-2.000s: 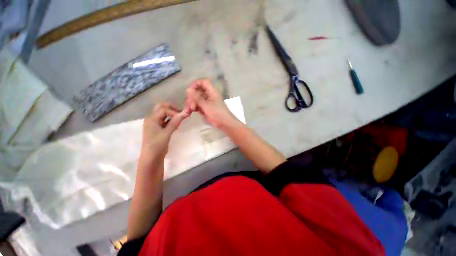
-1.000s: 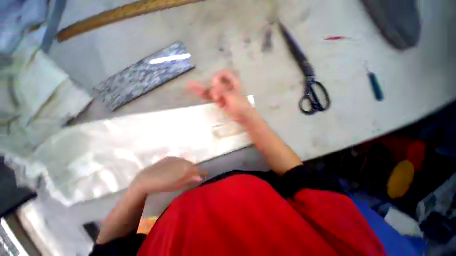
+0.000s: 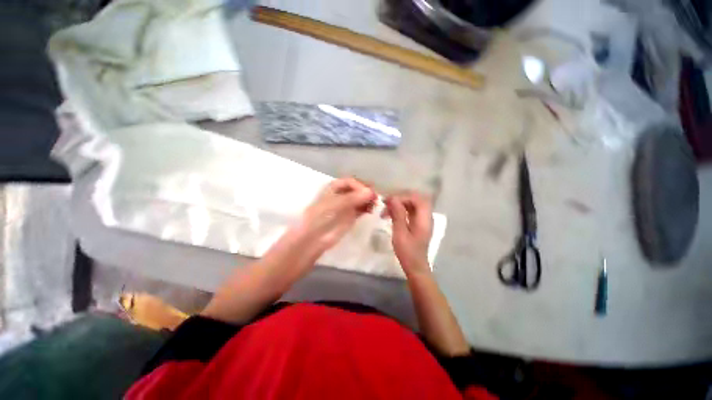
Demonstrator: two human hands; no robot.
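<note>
The cream-white garment piece (image 3: 211, 191) lies flat across the table in front of me, its squared end at the right. My left hand (image 3: 341, 209) is over the piece near that end, fingertips pinched. My right hand (image 3: 410, 226) is just to its right, fingers bent and pinched. The fingertips of both hands nearly meet above the cloth's upper edge. A tiny whitish spot shows between them; I cannot tell whether it is thread, a needle or cloth.
A speckled grey bar (image 3: 332, 125) and a wooden ruler (image 3: 367, 45) lie beyond the cloth. Black shears (image 3: 527, 226), a teal-handled tool (image 3: 601, 289) and a grey oval pad (image 3: 665, 195) are at the right. Crumpled cream cloth (image 3: 164, 62) lies at the upper left.
The camera view has turned. My left hand has come up from the cloth's near edge to meet my right hand. One second ago the hands were apart; two seconds ago they were together.
</note>
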